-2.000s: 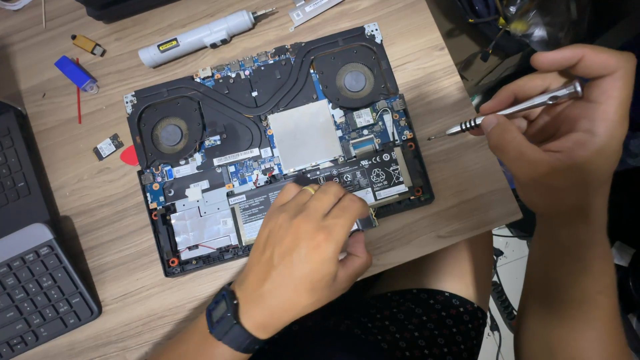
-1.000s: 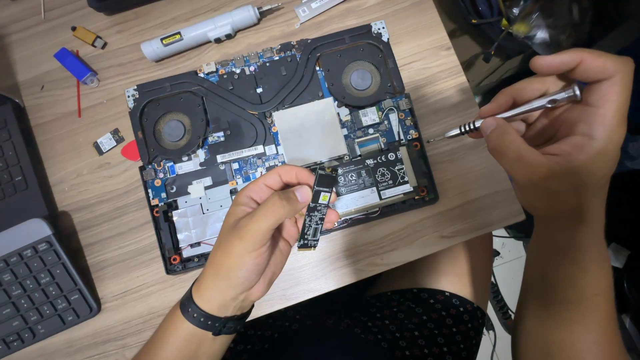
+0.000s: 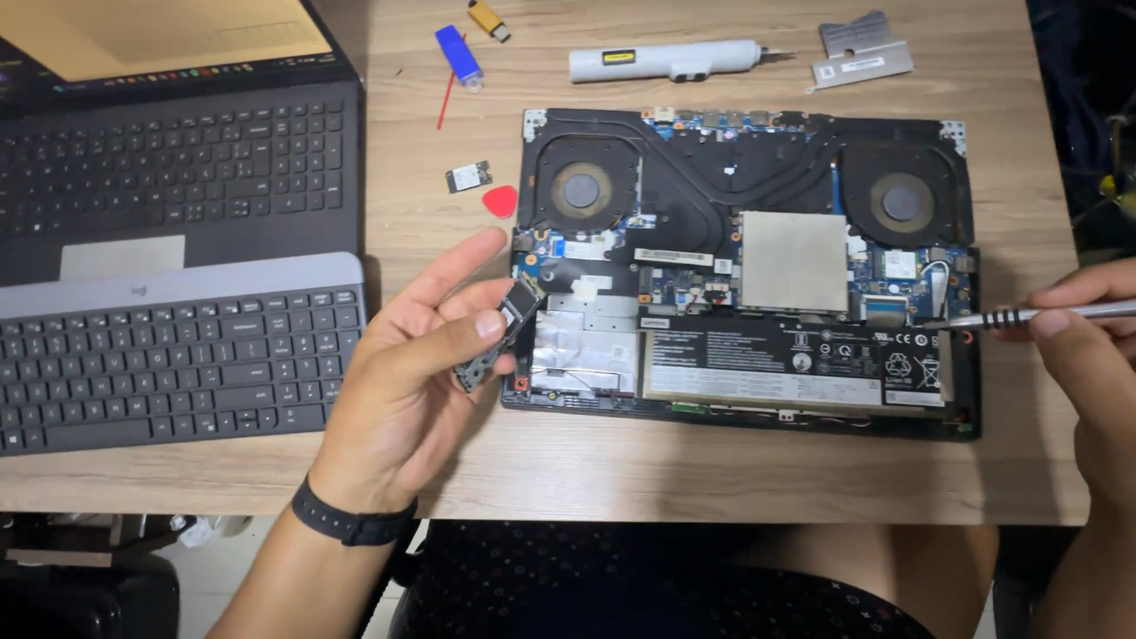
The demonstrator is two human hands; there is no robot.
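An M.2 solid-state drive point(image 3: 506, 333) is pinched between the thumb and fingers of my left hand point(image 3: 435, 364), tilted over the lower left edge of an opened laptop point(image 3: 790, 257). My right hand point(image 3: 1087, 346) grips a silver screwdriver point(image 3: 1029, 315) with black rings; its tip lies over the laptop's right side, above the battery point(image 3: 790, 364). Two fans, heat pipes and a square metal shield point(image 3: 793, 262) show in the open laptop. A small circuit card point(image 3: 469, 177) and a red plastic pick point(image 3: 500, 201) rest left of it.
A white electric screwdriver point(image 3: 670, 62) and a metal bracket point(image 3: 861, 53) lie behind the open laptop. A blue object point(image 3: 459, 56) and a yellow USB stick point(image 3: 487, 19) are back left. Another laptop point(image 3: 169, 160) and a grey keyboard point(image 3: 169, 364) fill the left side. The table's edge runs nearest me.
My left hand was over the battery; it has moved left with the drive, which first shows plainly one second ago. My right hand keeps the screwdriver. The view has turned and shifted.
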